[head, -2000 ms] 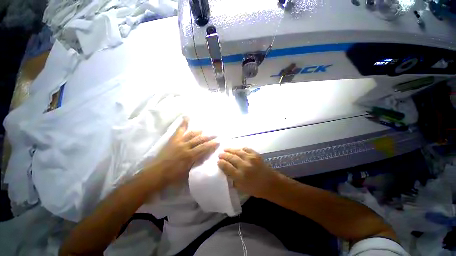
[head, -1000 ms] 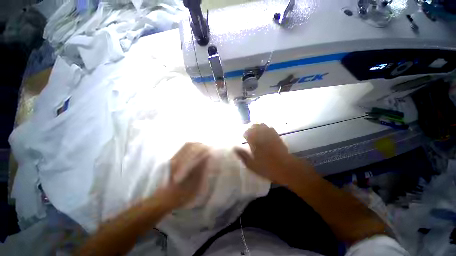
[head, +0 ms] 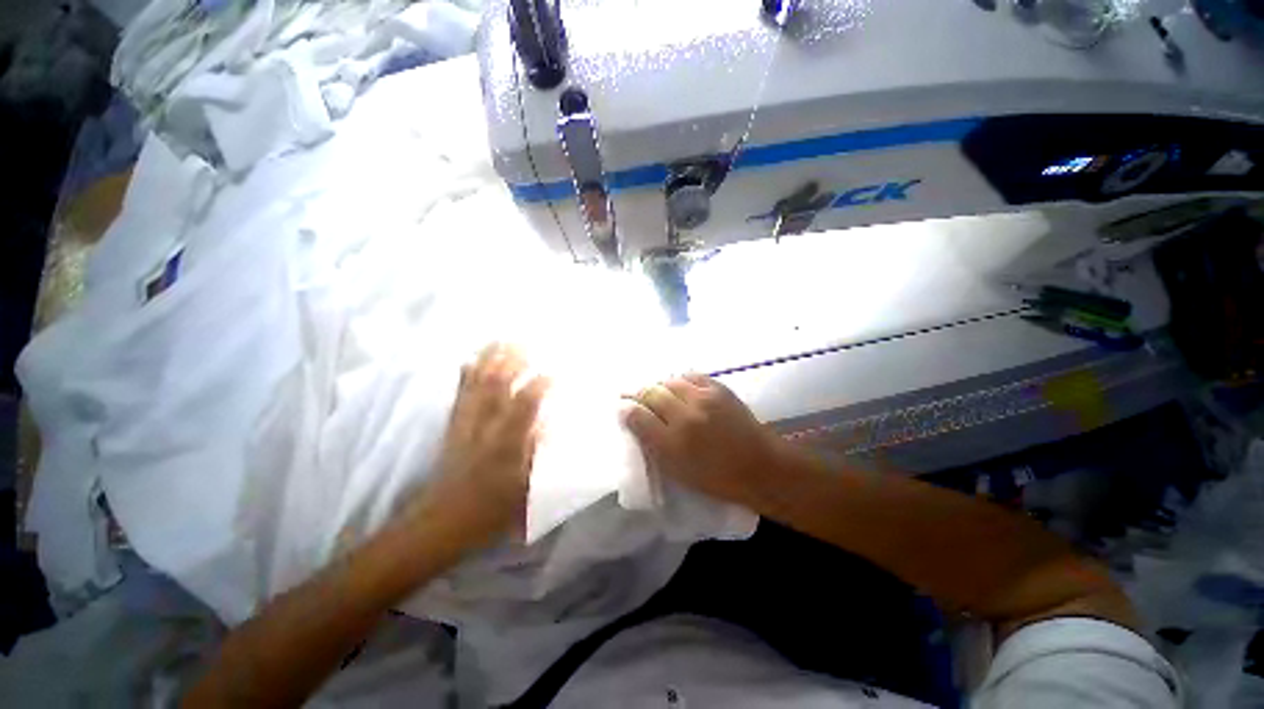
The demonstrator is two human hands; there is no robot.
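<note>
A large white garment body panel [head: 264, 402] lies over the machine table and hangs to my lap. A small, stiffer white cut piece [head: 575, 464] lies between my hands, below the needle area. My left hand [head: 492, 429] rests on the cloth at the cut piece's left edge, fingers forward. My right hand [head: 700, 436] holds the right edge of the piece, fingers bent over it. The sewing machine [head: 859, 125] stands in front of me. Its presser foot and needle [head: 670, 288] are mostly lost in bright glare, so the cloth's contact with them cannot be told.
Piled white pieces [head: 277, 83] lie at the far left. A ruler-marked edge [head: 943, 420] with a yellow sticker [head: 1077, 398] runs along the right front. Green and dark small items [head: 1081, 316] lie right of the machine bed. A white heap [head: 1206, 568] is at the lower right.
Compared with one second ago, my right hand has moved back from near the needle towards me. My left hand has shifted left and forward. The small cut piece now shows between them.
</note>
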